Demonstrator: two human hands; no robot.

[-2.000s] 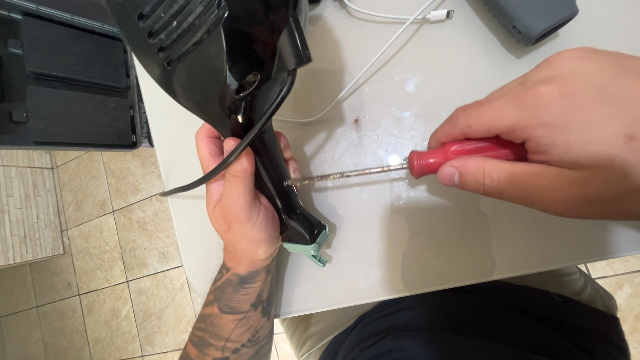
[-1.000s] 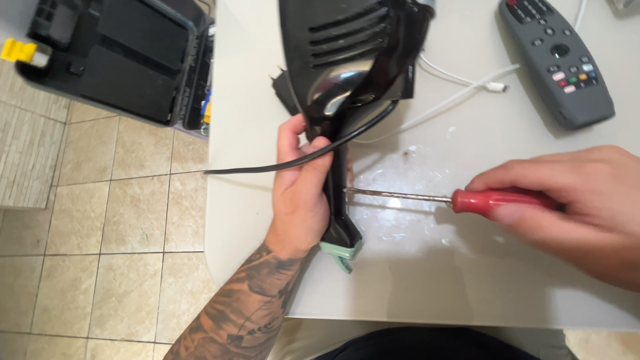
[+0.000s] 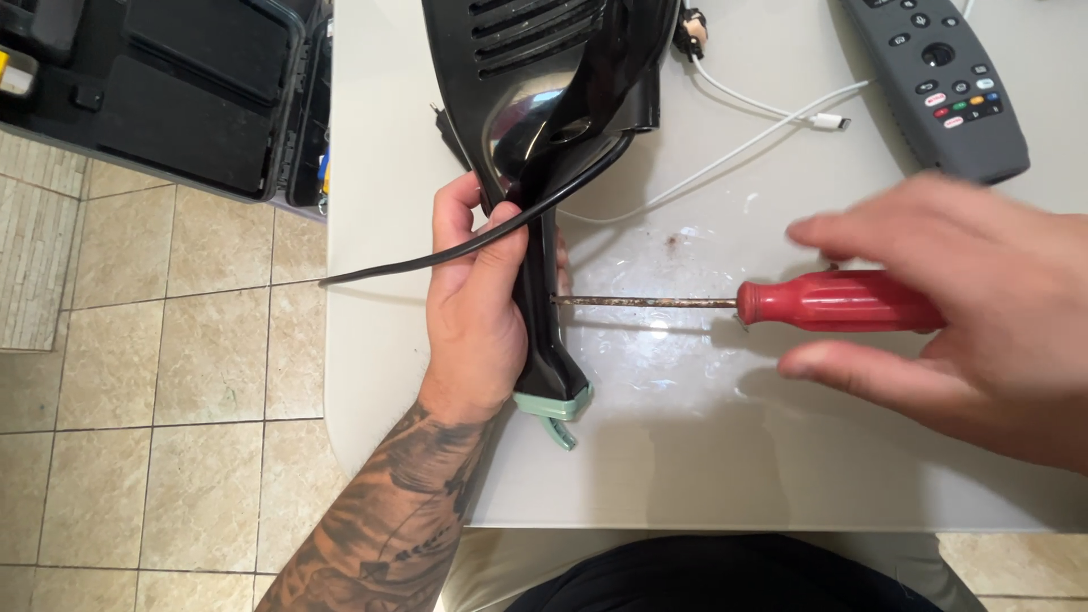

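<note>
My left hand is wrapped around the narrow neck of a black plastic appliance housing with slotted vents and a pale green end piece. A black power cord crosses over my left thumb. The rusty shaft of a red-handled screwdriver lies level, its tip at the right side of the neck; whether it sits in a screw hole cannot be told. My right hand, partly blurred, has its fingers and thumb spread around the handle, whose rear end is against or close to the palm.
On the pale table lie a grey remote control at the upper right and a white charging cable behind the screwdriver. An open black tool case is at the upper left, above the tiled floor.
My right hand has loosened from the screwdriver handle, its fingers and thumb now apart. My left hand keeps its hold on the housing. The view has shifted since the oldest frame.
</note>
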